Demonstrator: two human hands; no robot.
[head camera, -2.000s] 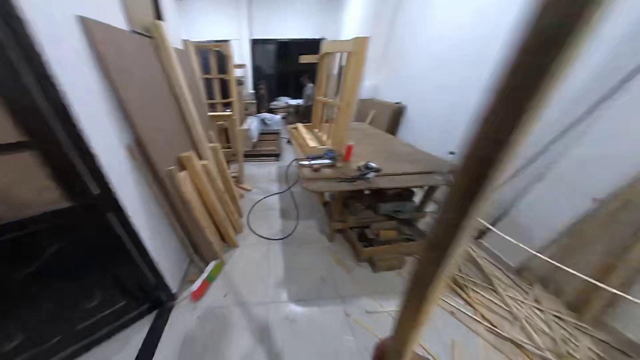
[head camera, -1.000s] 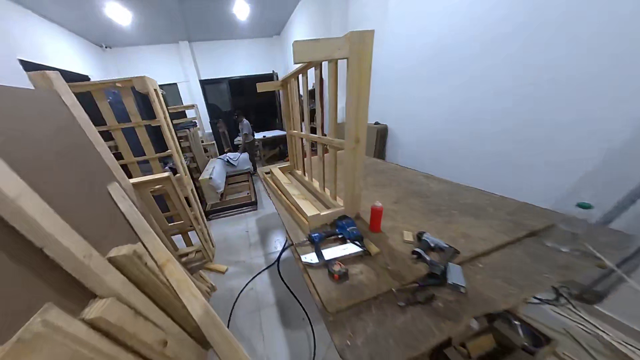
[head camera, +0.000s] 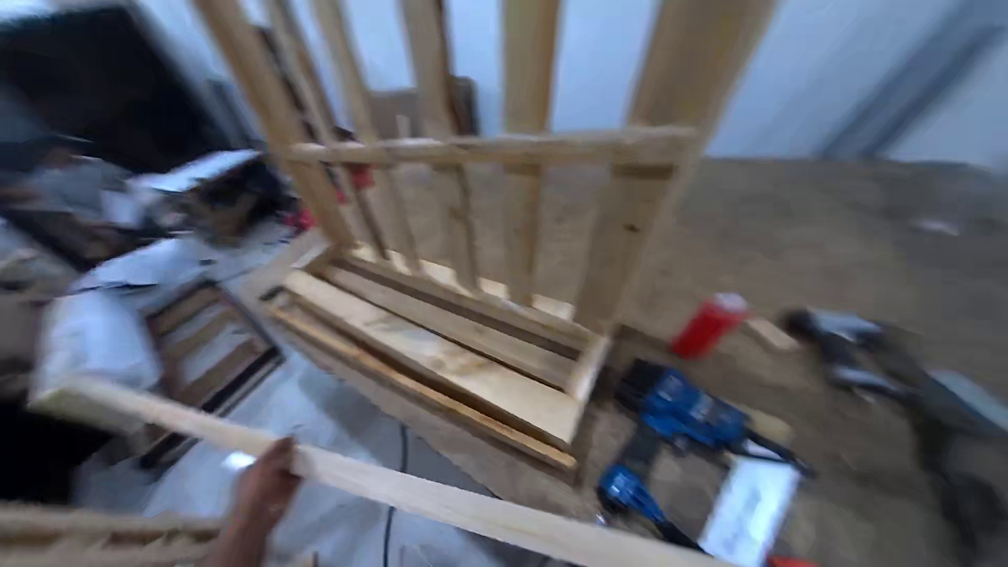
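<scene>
My left hand (head camera: 268, 480) grips a long pale wooden board (head camera: 425, 500) near its middle, at the lower left. The board slants from the left down toward the bottom right, in front of the workbench. My right hand is not in view. A slatted wooden frame (head camera: 449, 346) stands on the brown workbench (head camera: 787, 236), beyond the board. Right of the frame base lie blue power tools (head camera: 685, 409), with a white sheet (head camera: 748, 504) beside them. A red bottle (head camera: 709, 324) is behind these tools. The picture is blurred.
Grey and black tools (head camera: 850, 346) lie on the bench at right. A black cable (head camera: 390, 520) runs across the floor. More lumber (head camera: 102, 531) is at lower left. A slatted wooden piece (head camera: 209, 339) and a person (head camera: 71, 189) are farther back at left.
The view has moved closer to the bench and the slatted frame. My left hand now shows on a board; one second ago no hand was in view.
</scene>
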